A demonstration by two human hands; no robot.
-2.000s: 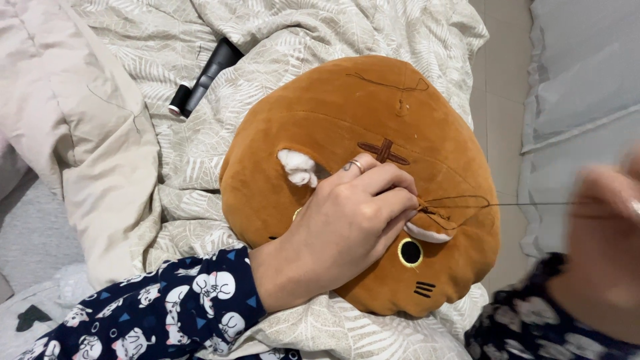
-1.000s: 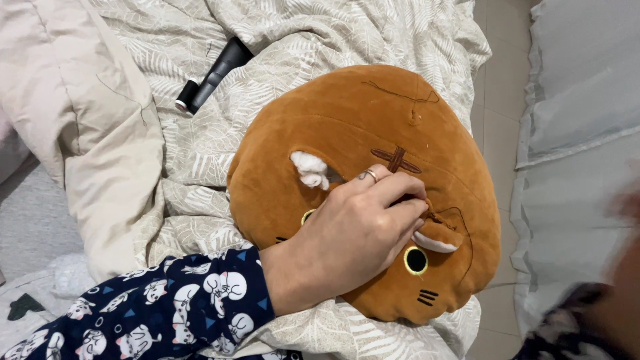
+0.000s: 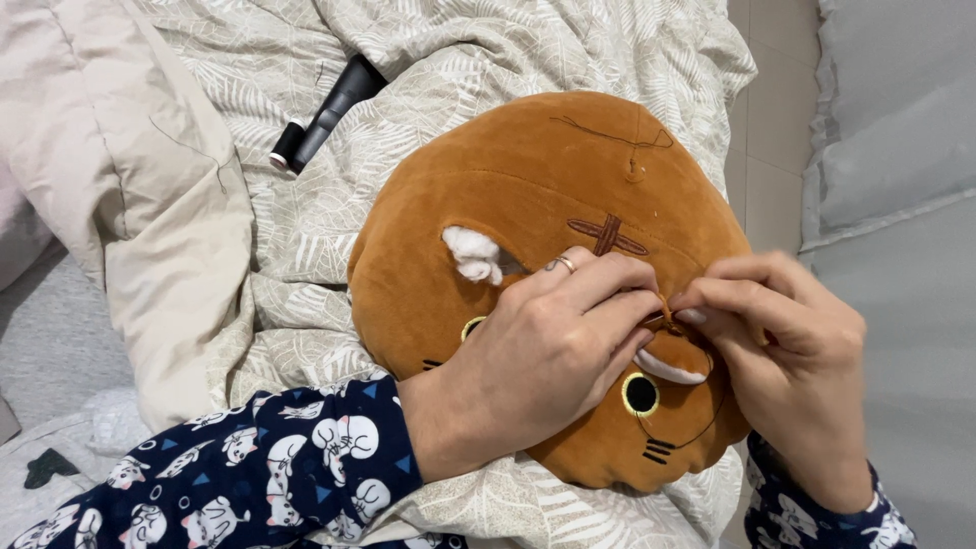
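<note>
A round brown plush cat cushion (image 3: 488,198) lies on the bed, with yellow-ringed eyes, stitched whiskers and a dark brown cross of embroidery (image 3: 608,235). White stuffing (image 3: 474,254) shows through an opening at its left. My left hand (image 3: 545,343), with a ring, pinches the fabric just above the ear (image 3: 675,358) with white lining. Close against it, the fingertips of my right hand (image 3: 778,335) are pinched together at the same seam; whether a needle is between them cannot be made out. Dark thread (image 3: 717,415) loops down past the ear and eye.
A black thread spool (image 3: 287,145) and a black tool (image 3: 335,107), kind unclear, lie on the leaf-patterned bedding (image 3: 427,61). Another loose thread (image 3: 191,149) rests on the beige cover at the left. A grey curtain (image 3: 900,229) hangs at the right beside the tiled floor.
My right hand, blurred at the right edge before, has come in to the seam beside my left hand. My left hand stays at the ear. The thread, earlier pulled taut to the right, now hangs slack.
</note>
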